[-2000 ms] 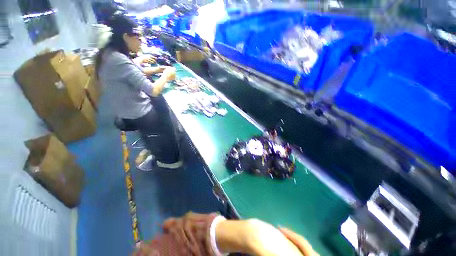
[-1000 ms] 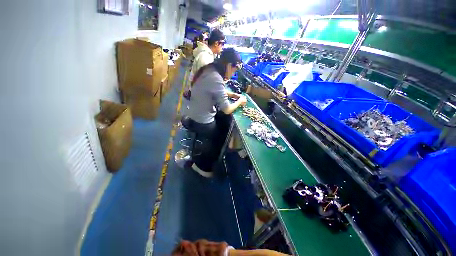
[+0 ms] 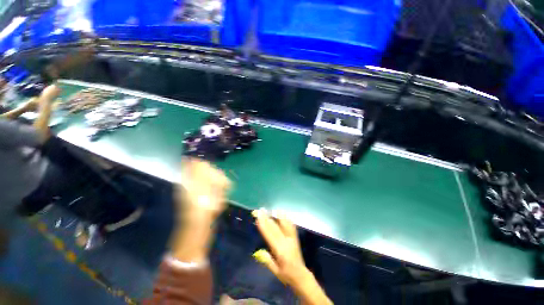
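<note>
A pile of black wired units with white round faces (image 3: pixel 219 136) lies on the green bench (image 3: pixel 388 199) in front of me. My left hand (image 3: pixel 204 187) is raised over the bench's near edge, just below this pile. It is blurred, and I cannot tell whether it holds anything. My right hand (image 3: pixel 283 245) is at the near edge, right of my left hand, with fingers apart and nothing seen in it. Yellow pieces cover the tips of its thumb and a finger. A grey-white box, perhaps a screw feeder (image 3: pixel 335 134), stands at the bench's far side.
Rows of black and silver units (image 3: pixel 518 205) lie at the right end. Silver-white parts (image 3: pixel 116 114) lie on the left, by another person's hands (image 3: pixel 46 104). Blue bins (image 3: pixel 325 30) sit on the rack above. A thick black bar is beside the box.
The view has swung right and down from the aisle to the bench. Both my hands are now in view; one second ago only part of an arm and hand showed at the lower edge.
</note>
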